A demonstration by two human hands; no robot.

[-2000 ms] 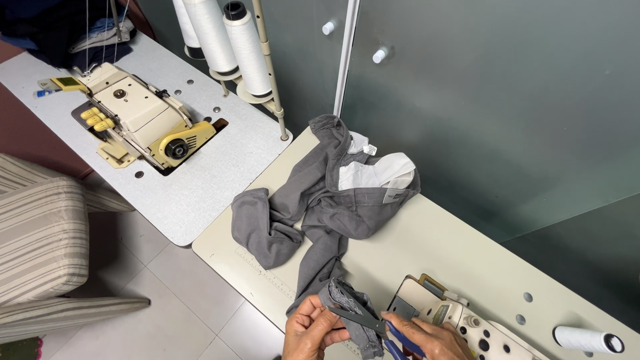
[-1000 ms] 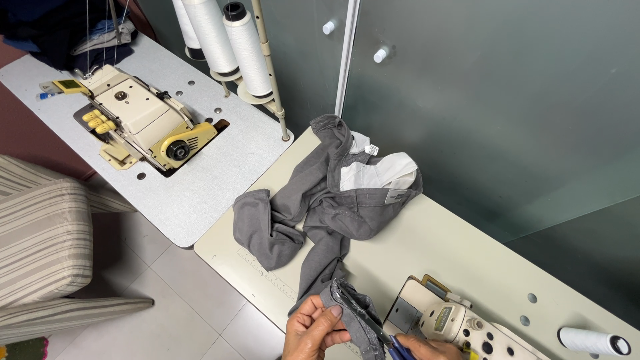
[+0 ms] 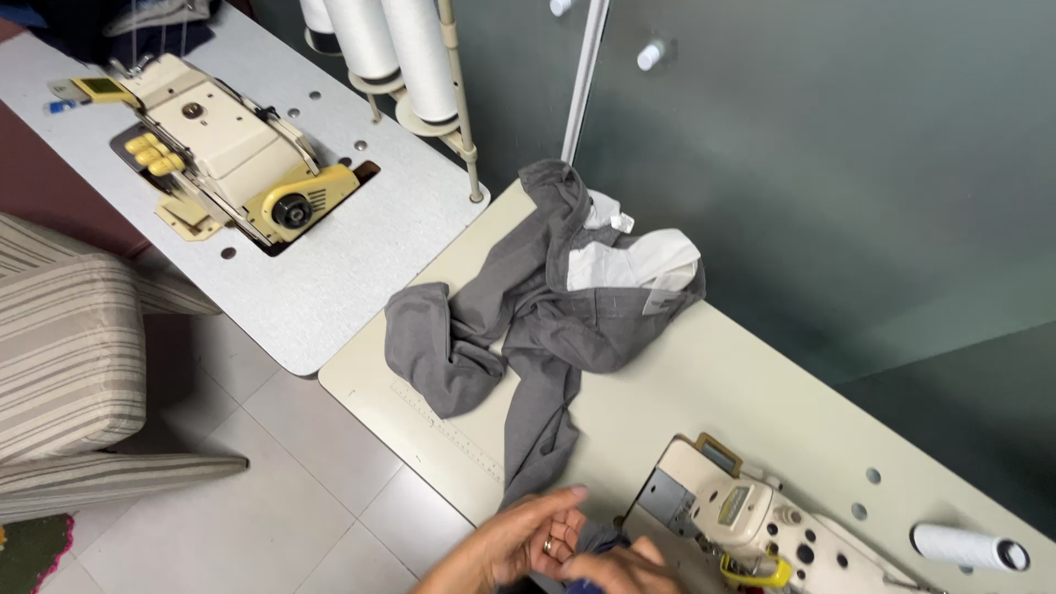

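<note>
Grey trousers (image 3: pixel 536 330) with white pocket lining lie bunched on the cream sewing table. One leg runs down to the bottom edge, where my hands meet. My left hand (image 3: pixel 528 536), wearing a ring, has its fingers curled beside the dark cloth; its hold on the fabric is partly hidden. My right hand (image 3: pixel 623 569) is close against it, with a bit of something dark blue showing beneath; whether it still grips the scissors cannot be told. To the right of both hands stands a cream sewing machine (image 3: pixel 742 511).
An overlock machine (image 3: pixel 239 157) is set in the grey table at left. Thread cones (image 3: pixel 421 66) stand on a rack behind; another white thread spool (image 3: pixel 969 546) lies at right. A striped chair (image 3: pixel 70 355) is at left, a frosted glass partition (image 3: pixel 784 165) behind.
My right hand has moved left to meet my left hand. The scissor blades and the leg's open end, seen between the hands earlier, no longer show.
</note>
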